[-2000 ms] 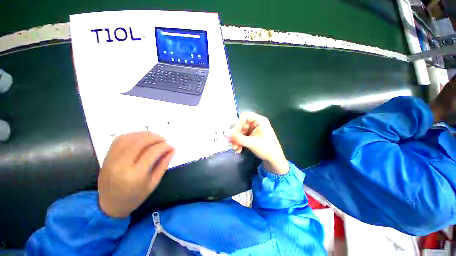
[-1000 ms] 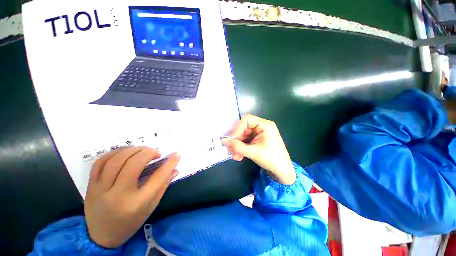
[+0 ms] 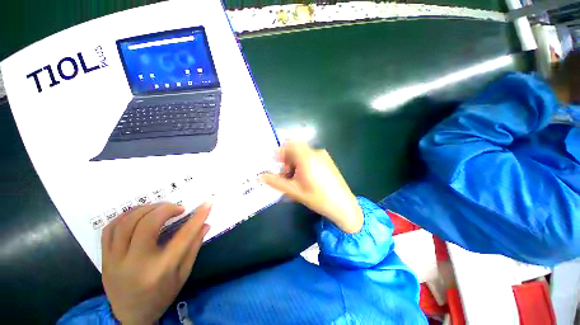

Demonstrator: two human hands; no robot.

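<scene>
A white retail box (image 3: 70,139) with "T10L" lettering and a picture of a dark tablet with keyboard lies tilted in front of me. My left hand (image 3: 145,251) rests on its lower left part, fingers bent, thumb and forefinger a little apart, with nothing seen in it. My right hand (image 3: 311,181) is at the box's lower right corner, thumb and fingers bent close together over the printed face. Its fingertips are blurred, and I cannot tell whether they hold a small sticker.
The box lies on a shiny dark green bench (image 3: 356,146). A chipped whitish rail (image 3: 381,11) runs beyond it. A person in a blue smock (image 3: 490,165) is at the right. White and red pieces (image 3: 467,279) lie at the lower right.
The box now appears turned anticlockwise and further left in view. My right hand has moved slightly left in view, staying at the box's lower right corner. My left hand remains on the box.
</scene>
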